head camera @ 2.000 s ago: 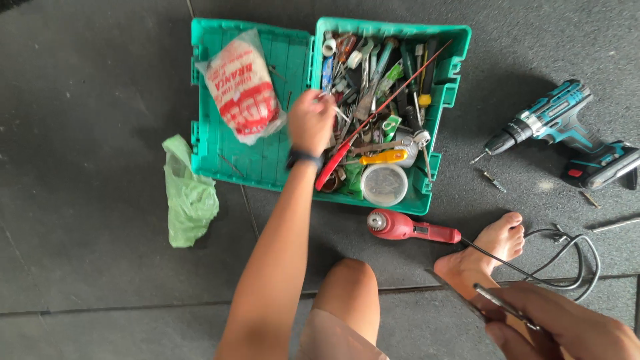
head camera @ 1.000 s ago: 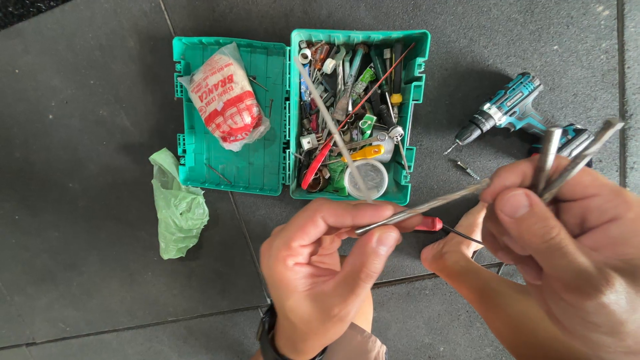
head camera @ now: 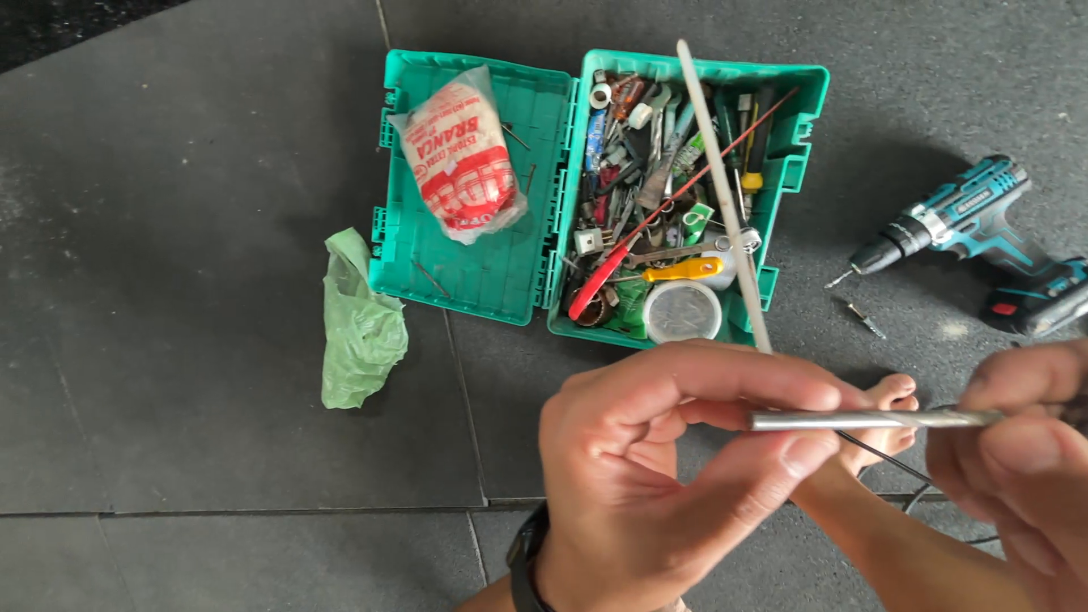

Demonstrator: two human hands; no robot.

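Note:
My left hand [head camera: 680, 459], with a dark wristband, pinches the smooth shank of a metal drill bit [head camera: 867, 419] between thumb and fingers. A long thin whitish rod [head camera: 722, 187] also rises from behind its fingers, across the toolbox. At the right edge my right hand [head camera: 1020, 442] grips the fluted end of the same bit; whether it holds anything else is hidden. Beyond both hands lies an open green plastic toolbox [head camera: 786, 204], full of mixed hand tools, with a yellow-handled screwdriver [head camera: 684, 269], a round clear-lidded container [head camera: 682, 313] and a red-handled tool [head camera: 599, 280].
A printed plastic bag [head camera: 463, 161] lies in the toolbox lid [head camera: 476, 302], and a crumpled green bag [head camera: 364, 331] beside it. On the dark tiled floor at right are a cordless drill [head camera: 960, 221] and a screw with a plug [head camera: 865, 320]. A bare foot [head camera: 888, 425] and black cable [head camera: 888, 459] are lower right.
My left hand has left the toolbox, where it was in the oldest frame, and now holds a bit. The metal pieces that stood out of my right hand are out of sight.

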